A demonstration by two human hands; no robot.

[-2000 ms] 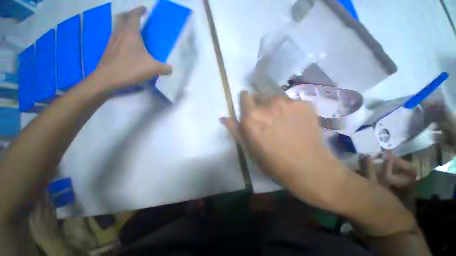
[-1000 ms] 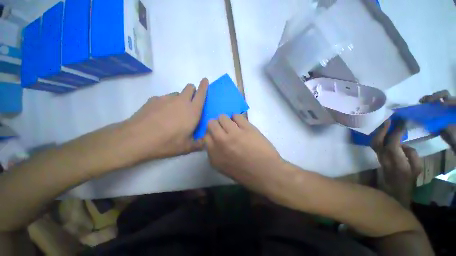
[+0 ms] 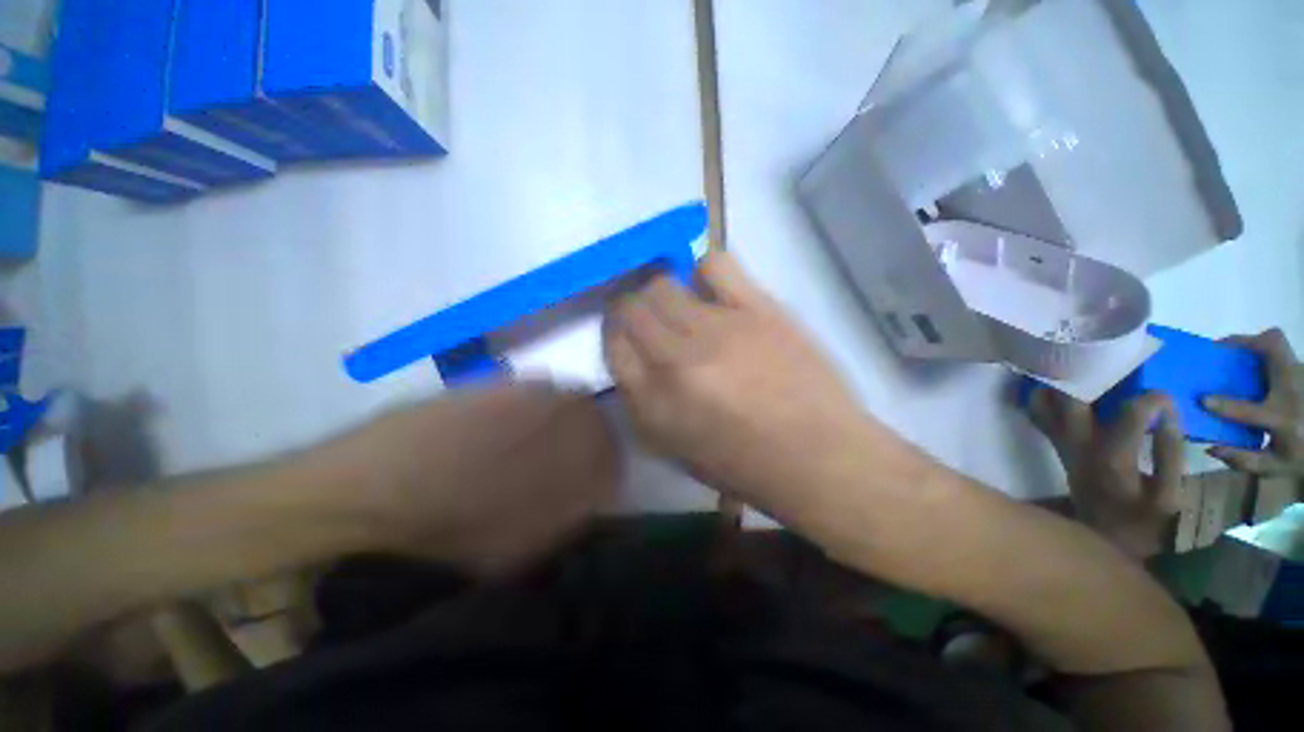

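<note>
A blue retail carton point(image 3: 551, 290) lies in front of me with its long blue flap raised and a white inside showing below it. My right hand point(image 3: 701, 343) holds the carton's right end, fingers at the flap. My left hand point(image 3: 522, 458) is blurred in front of the carton; its fingers are hidden, so I cannot tell whether it grips. A white oval housing point(image 3: 1058, 298), hollow side up, sits at the mouth of a large open grey-white carton point(image 3: 887, 258) on the right.
Closed blue cartons point(image 3: 215, 86) stand in a row at upper left. Another person's hands point(image 3: 1123, 443) hold a blue box point(image 3: 1208, 383) at the right edge. A brownish gap point(image 3: 711, 115) runs between the white tables. A blue item point(image 3: 17, 408) lies at the far left.
The carton between my hands has gone from showing a closed blue face to having its long flap raised. My left hand has moved lower. The other person's blue box has changed position.
</note>
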